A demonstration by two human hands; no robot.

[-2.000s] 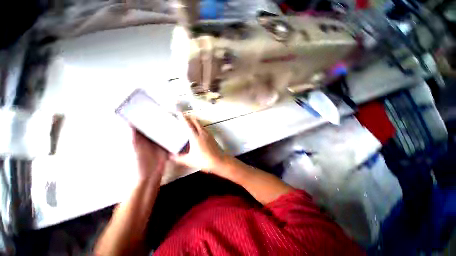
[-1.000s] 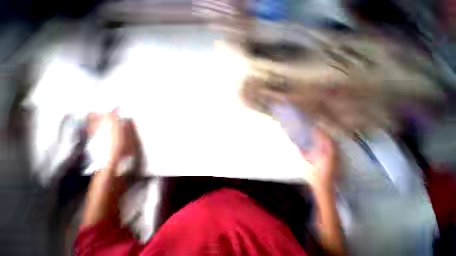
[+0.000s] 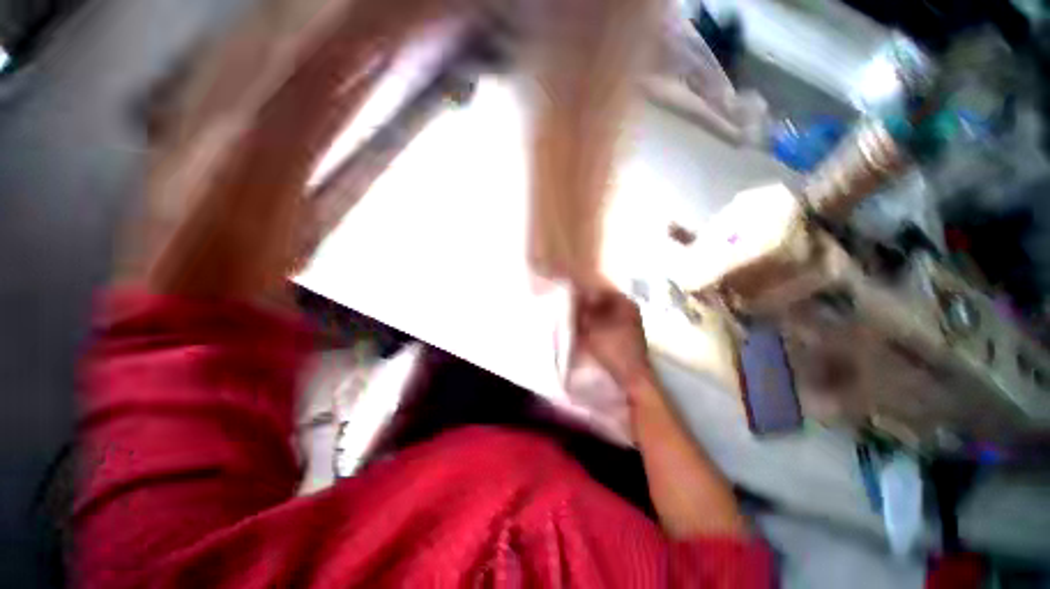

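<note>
My right hand [image 3: 607,328] is at the front of the white table, left of the machine head, with its fingers closed around pale cloth [image 3: 593,385]. My left forearm [image 3: 236,219] is raised close to the camera, large and blurred. A blurred skin-toned shape [image 3: 570,150] reaches down from the top edge towards my right hand; whether its end holds the cloth is unclear. A dark smartphone [image 3: 769,380] lies beside the cream sewing machine [image 3: 898,345], to the right of my right hand.
The white table [image 3: 426,253] is glaringly bright. A blue tool [image 3: 868,474] and a white curved piece [image 3: 903,506] lie right of the phone. A blue item [image 3: 808,143] and blurred clutter are behind the machine. Pale cloth hangs below the table at left.
The phone was held in both hands, then by my right hand, and now lies beside the machine. My right hand has taken hold of cloth. My left arm has risen close to the camera.
</note>
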